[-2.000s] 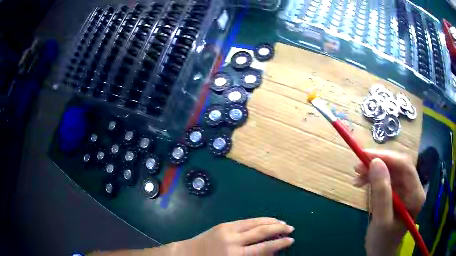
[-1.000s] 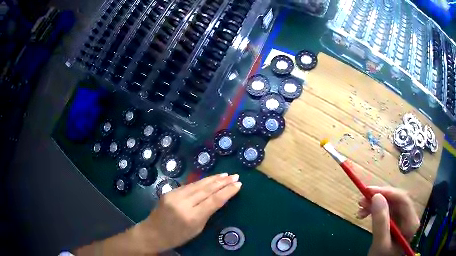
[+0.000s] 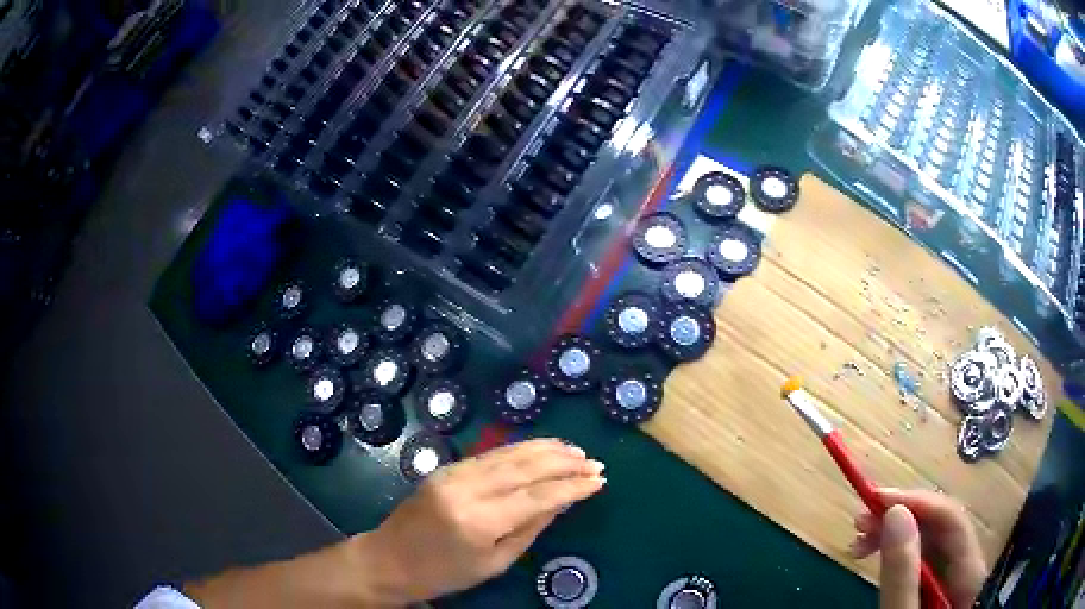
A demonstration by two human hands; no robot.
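My right hand (image 3: 922,541) is at the lower right and holds a red-handled brush (image 3: 845,458). The brush's short yellow-orange bristles point up and left over the cardboard sheet (image 3: 761,476). My left hand (image 3: 500,506) lies at the bottom centre, palm down over the green mat; no object shows in it, and its fingers are together. Black disc parts (image 3: 632,394) lie loose left of the cardboard, and a second group (image 3: 384,372) lies further left. Two more discs (image 3: 568,582) lie at the bottom edge, one cut off. Silvery ring parts (image 3: 993,387) are heaped on the cardboard's right.
A full clear tray of black discs (image 3: 476,131) stands at the upper left. A part-filled clear tray (image 3: 952,131) is at the upper right. A crumpled blue lump (image 3: 238,256) lies at the left. Small dark and bluish debris (image 3: 907,380) is scattered on the cardboard.
My left hand moved left from the bottom centre toward the loose discs. The brush tip moved lower on the cardboard. Two discs now show at the bottom edge. The camera view has shifted.
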